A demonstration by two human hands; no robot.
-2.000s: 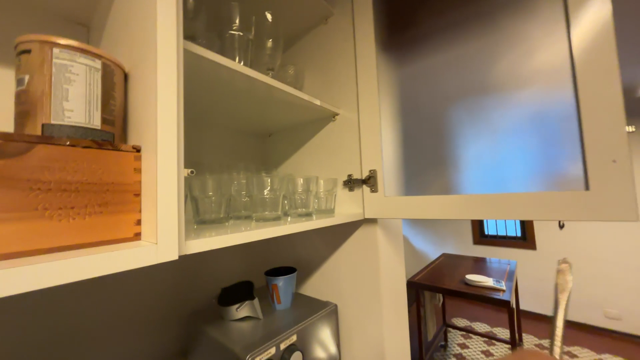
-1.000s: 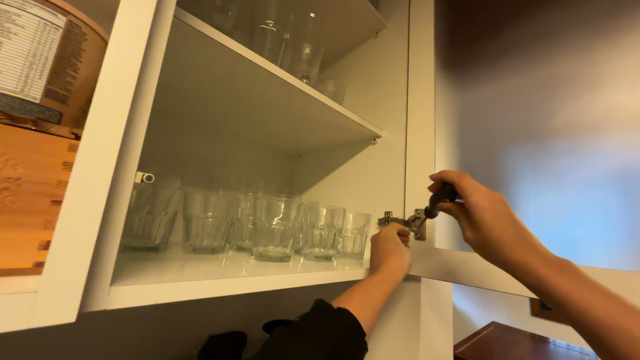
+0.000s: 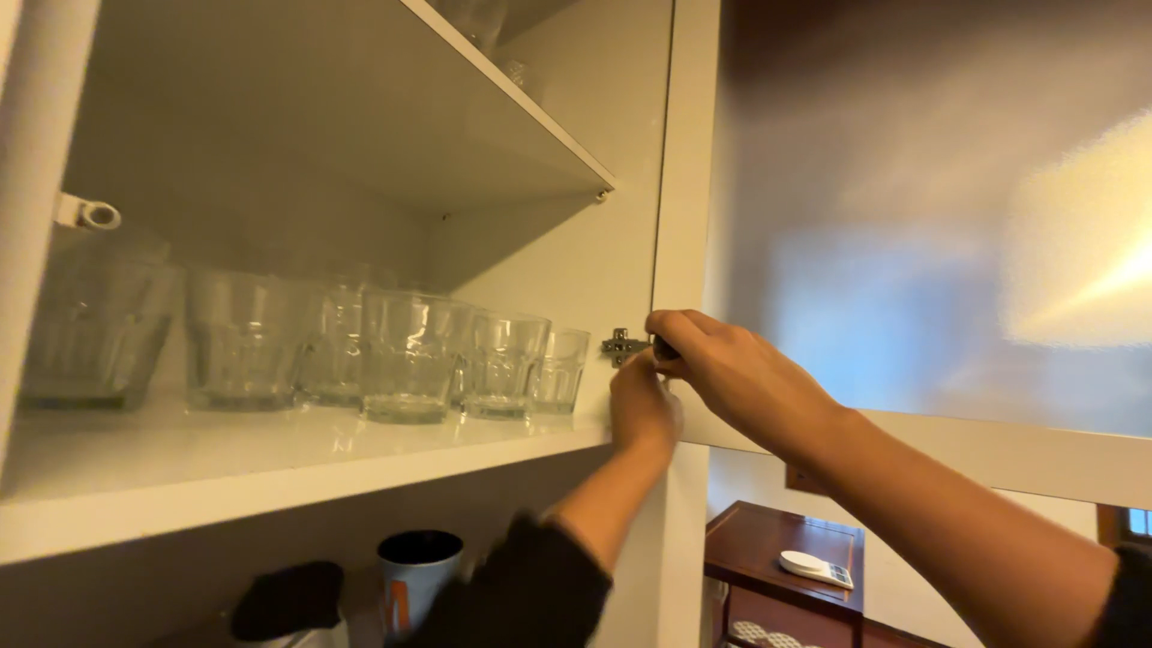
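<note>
A metal cabinet hinge (image 3: 621,346) is fixed to the inner right wall of the white cabinet, partly hidden by my hands. My right hand (image 3: 720,360) is closed around the dark handle of a tool (image 3: 666,349), probably a screwdriver, at the hinge; its tip is out of sight. Just below and left of it, my left hand (image 3: 644,400) touches the hinge area, its fingertips largely covered, so its grip cannot be told. The cabinet door (image 3: 688,180), with a frosted panel in a white frame, stands open on the right.
Several clear glass tumblers (image 3: 418,360) stand on the lower shelf (image 3: 315,486), left of my hands. Above is another shelf (image 3: 540,108) with glassware. A blue cup (image 3: 418,576) and a black object (image 3: 288,598) sit below the cabinet. Behind, a dark wooden table (image 3: 747,540) bears a white scale (image 3: 814,567).
Two seconds ago neither hand was at the hinge; both came to it by one second ago. Since then the right hand has closed in over the left. The view has moved nearer the glasses.
</note>
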